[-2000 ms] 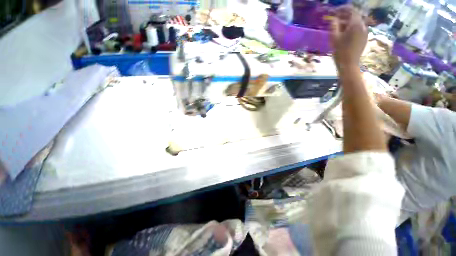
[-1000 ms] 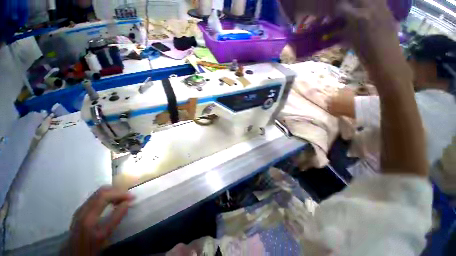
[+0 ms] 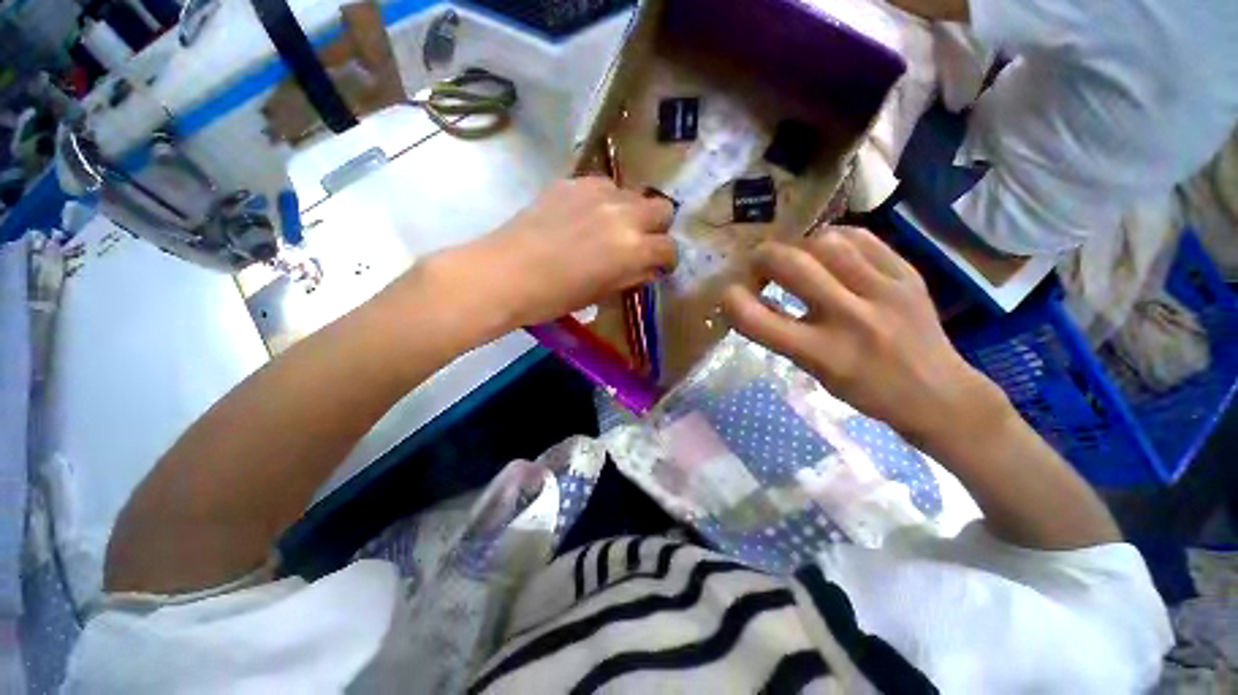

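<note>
An open box with purple sides and a tan inside (image 3: 692, 306) is tilted in front of me over the lap. Black labels (image 3: 754, 201), whitish scraps (image 3: 720, 160) and several thin pens or sticks (image 3: 635, 333) lie inside it. My left hand (image 3: 591, 247) reaches over the box's left side, with curled fingertips inside it above the pens. My right hand (image 3: 855, 319) is at the box's right side, thumb and fingers bent inward near a small pale spot. Whether either hand pinches anything is unclear.
The white sewing machine (image 3: 177, 190) stands at the left, with gold-handled scissors (image 3: 469, 103) beside its arm. Patchwork fabric (image 3: 774, 441) covers the lap. Another person's white sleeve (image 3: 1100, 109) is at upper right, above a blue basket (image 3: 1059, 394).
The view has turned down to the lap. The purple box, earlier raised at upper right by my right hand, is now low in front. My left hand has moved from the table edge into the box.
</note>
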